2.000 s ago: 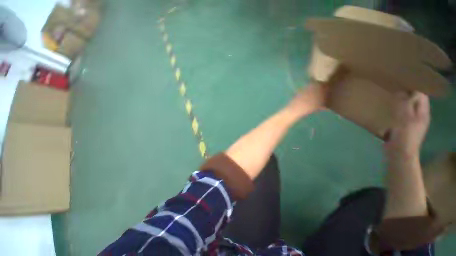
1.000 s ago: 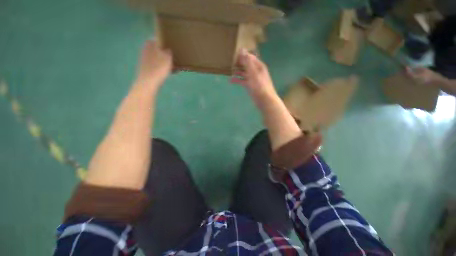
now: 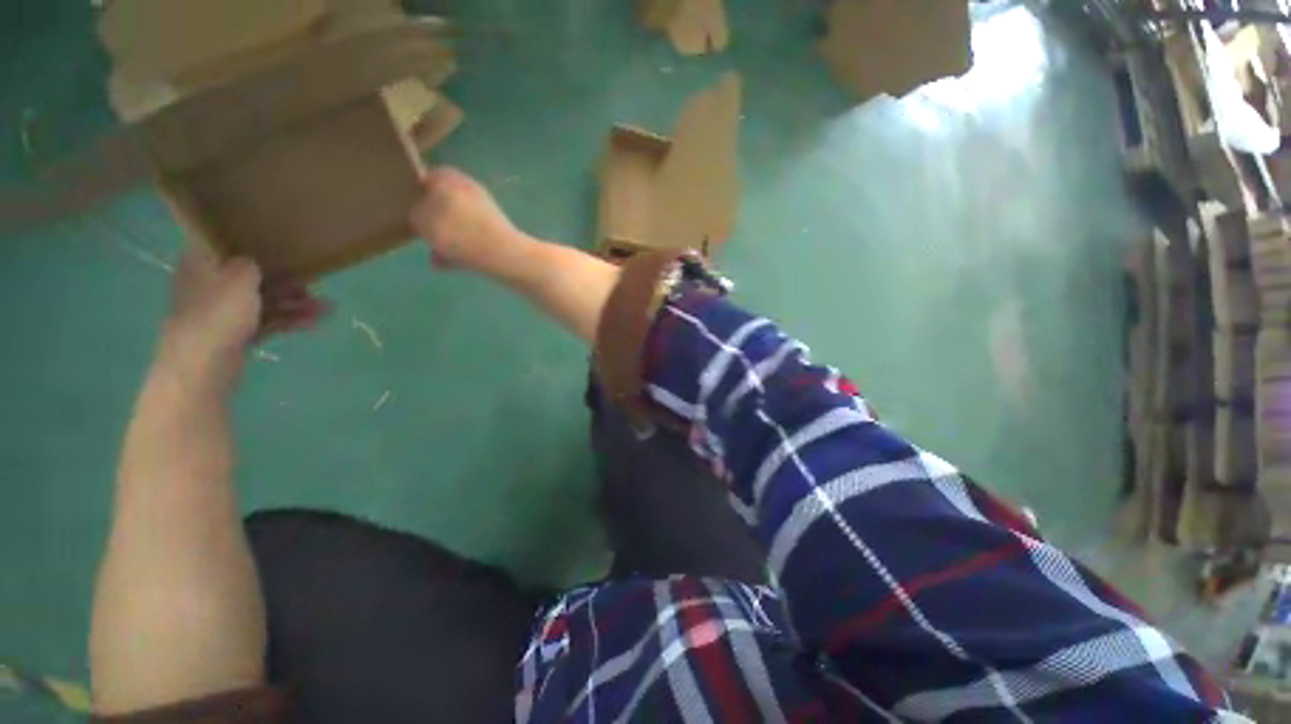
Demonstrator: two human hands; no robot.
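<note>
A brown mailer box [image 3: 305, 184] is in the air at the upper left, its tray walls raised and its lid tilted up and away at the far side. My left hand [image 3: 220, 304] grips the near left corner of the tray, with fingers under its edge. My right hand [image 3: 465, 224] grips the right end of the tray near its front corner. The lid's far part is blurred, and it overlaps more brown cardboard behind it.
An open box [image 3: 663, 191] with its lid upright stands on the green floor right of my right hand. More brown cardboard pieces [image 3: 899, 43] lie at the top. Tall cardboard stacks [image 3: 1182, 382] stand at the far right. Thin pale slivers lie on the floor.
The view has swung to the right, so the held box and both hands now appear farther left. Both hands still hold the box. The standing box and the stacks show more fully.
</note>
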